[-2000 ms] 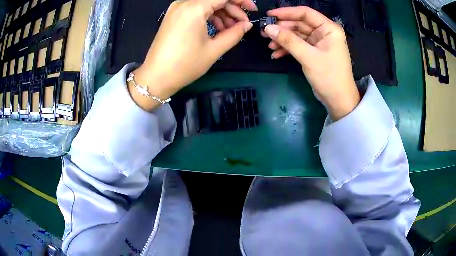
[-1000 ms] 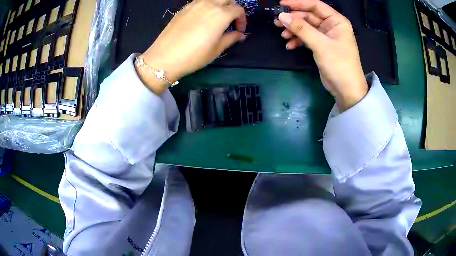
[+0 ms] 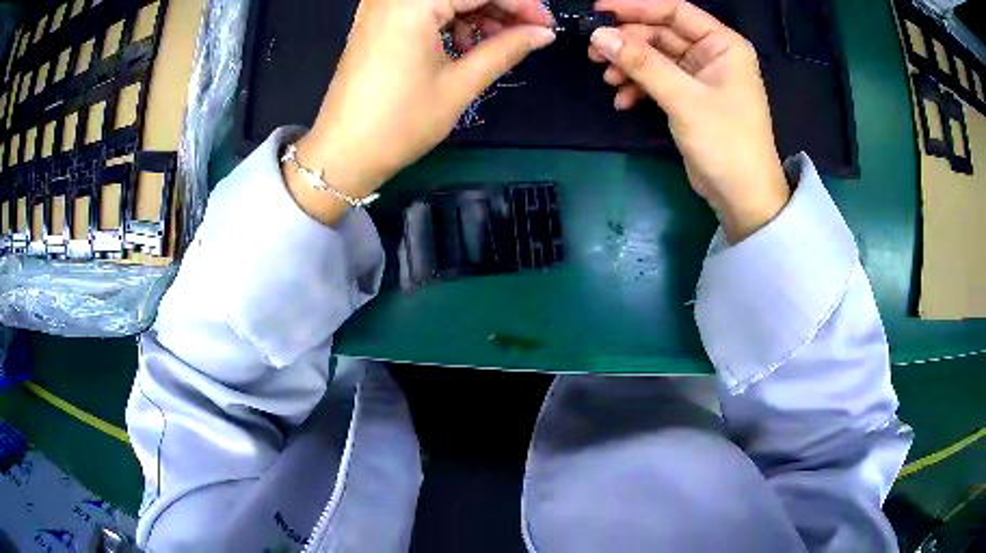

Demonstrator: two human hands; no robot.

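My right hand (image 3: 692,92) holds a small black slotted piece (image 3: 597,21) between thumb and fingers, over the black parts tray (image 3: 605,119). My left hand (image 3: 416,92) is beside it, thumb and forefinger pinched on a thin metal pin (image 3: 564,22) that points at the piece. Whether the pin has entered the piece is too small to tell. More thin metal pins (image 3: 476,111) lie on the tray, partly hidden by my left hand. A fanned stack of black plastic frames (image 3: 481,234) lies on the green bench between my forearms.
A left cardboard sheet (image 3: 164,103) bears rows of black frames, with clear plastic film (image 3: 92,297) around it. A right cardboard sheet (image 3: 946,248) has a few black frames near its far part. The green bench's front edge (image 3: 519,368) is close to my body.
My left hand went over the pins on the tray a second ago and has come back to the right, beside the small piece. My right hand stays on the piece and has moved slightly.
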